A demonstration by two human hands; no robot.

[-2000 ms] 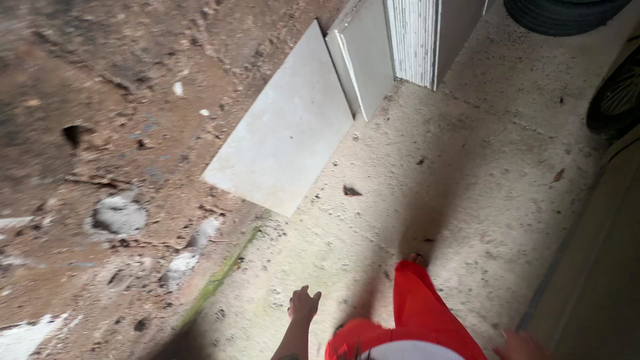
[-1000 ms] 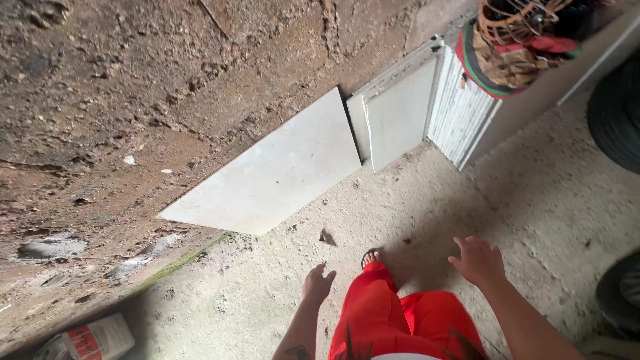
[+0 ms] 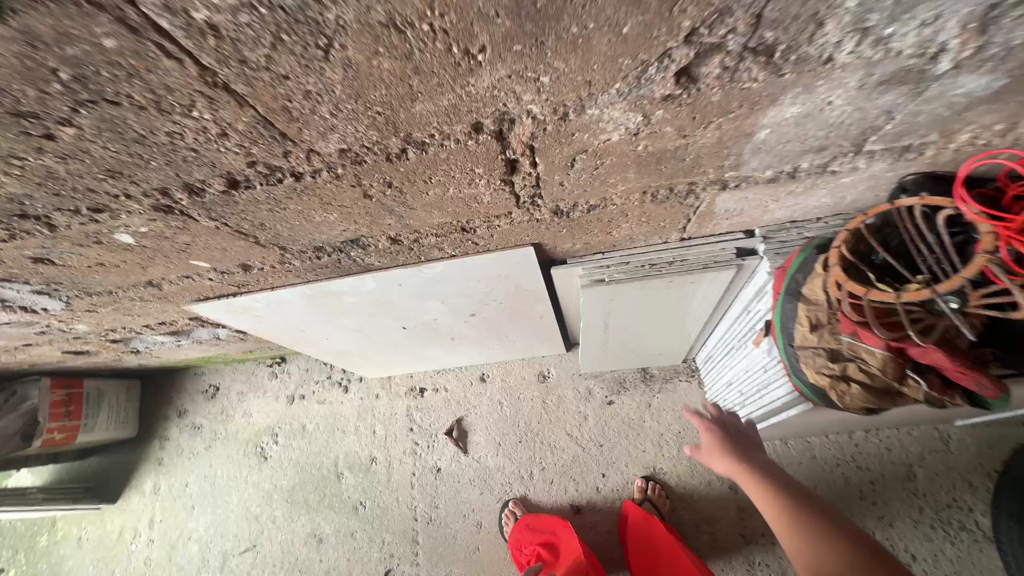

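My right hand (image 3: 724,440) is held over the concrete floor with its fingers apart and nothing in it. Nearest to it is a stack of white-edged tiles (image 3: 748,352). Left of that stack, several smaller grey tiles (image 3: 656,316) lean on the rough block wall. A large pale tile (image 3: 400,316) leans beside them, its lower edge on the floor. Of my left hand (image 3: 532,570), only what seem to be fingertips show at the bottom edge, in front of the red trousers; whether it holds anything is hidden.
On the tile stack rest a round wire basket (image 3: 912,260), crumpled brown paper (image 3: 832,352) and a coil of red cord (image 3: 996,192). A printed bag (image 3: 88,412) stands at the left. A dry leaf (image 3: 457,436) lies on the floor, and part of a tyre (image 3: 1010,512) shows at the right edge.
My left hand has dropped almost out of view; one second ago it was spread in front of the trousers. The view has shifted, showing more of the wall and the basket.
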